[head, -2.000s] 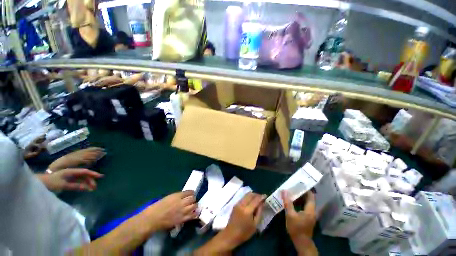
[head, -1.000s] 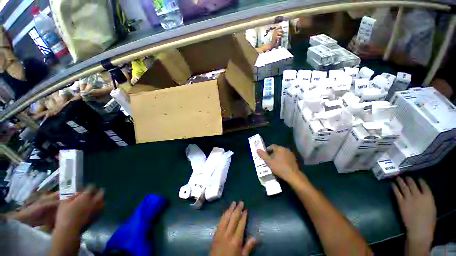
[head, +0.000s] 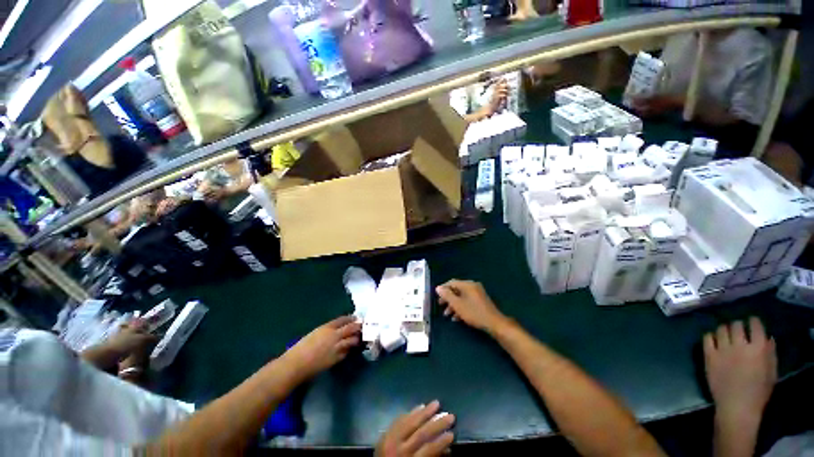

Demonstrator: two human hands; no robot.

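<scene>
My right hand point(head: 473, 303) is open and empty above the green table, just right of a small group of white cartons. The rightmost carton point(head: 418, 303) stands out with its printed side up, beside white pieces with open flaps point(head: 384, 308). A crumpled translucent white piece point(head: 360, 287) lies at their upper left. My left hand point(head: 418, 432) is at the bottom centre, cut off by the picture's edge, holding nothing, fingers slightly bent. Another person's hand point(head: 328, 344) from the left touches the group's left side.
Open-flap cartons point(head: 567, 259) stand in rows right of centre, beside stacked closed cartons point(head: 745, 214). A brown box point(head: 342, 214) is behind. Another hand point(head: 741, 357) rests at right. A blue cloth point(head: 284, 418) lies lower left. A shelf edge point(head: 500, 62) crosses above.
The carton my right hand held now lies against the group, and the hand has let go and moved slightly left. The neighbour's hand has reached in from the left. The view has shifted a little.
</scene>
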